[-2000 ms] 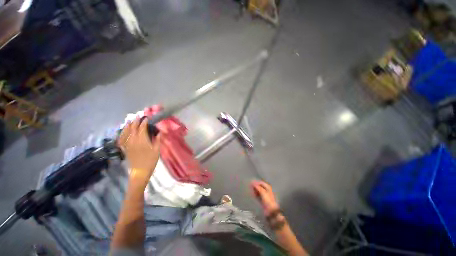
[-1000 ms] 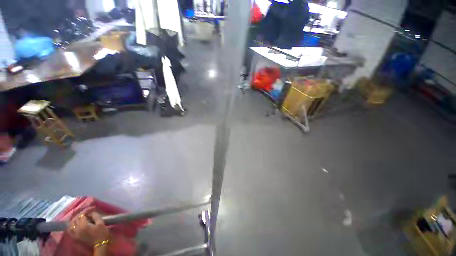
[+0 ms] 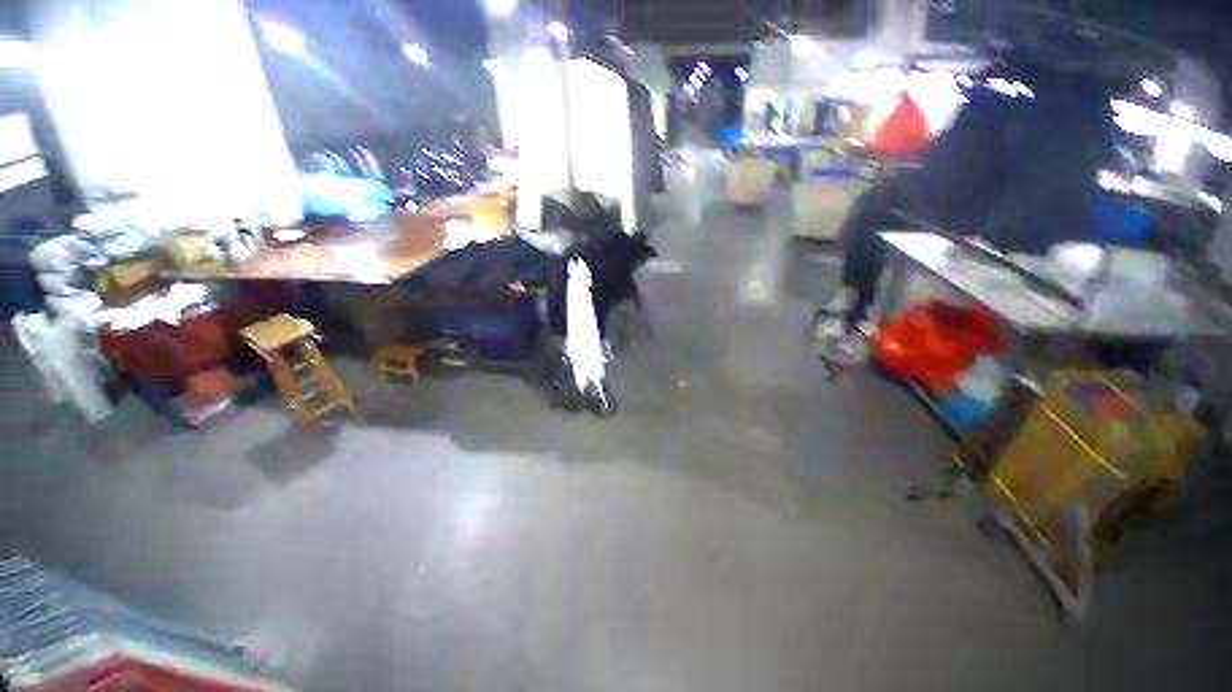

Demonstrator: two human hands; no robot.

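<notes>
Neither of my hands is in the picture. The nearest things are hung garments at the bottom left corner, cut off by the edge: light blue and white ones [image 3: 61, 619] and a red one [image 3: 115, 672] beside them. Their hangers and the rack rail are out of the picture. The view is blurred.
Grey floor [image 3: 473, 541] lies ahead. A wooden stool [image 3: 300, 372] stands before a brown table [image 3: 345, 254] at the left. A white garment [image 3: 582, 325] hangs mid-view. A white table [image 3: 1027, 291], a red bundle [image 3: 935, 345] and a cardboard box [image 3: 1088, 453] stand at the right.
The view has swung up and across the room. My hand on the rail beside the red garments, the rail and the rack's metal post have left the picture.
</notes>
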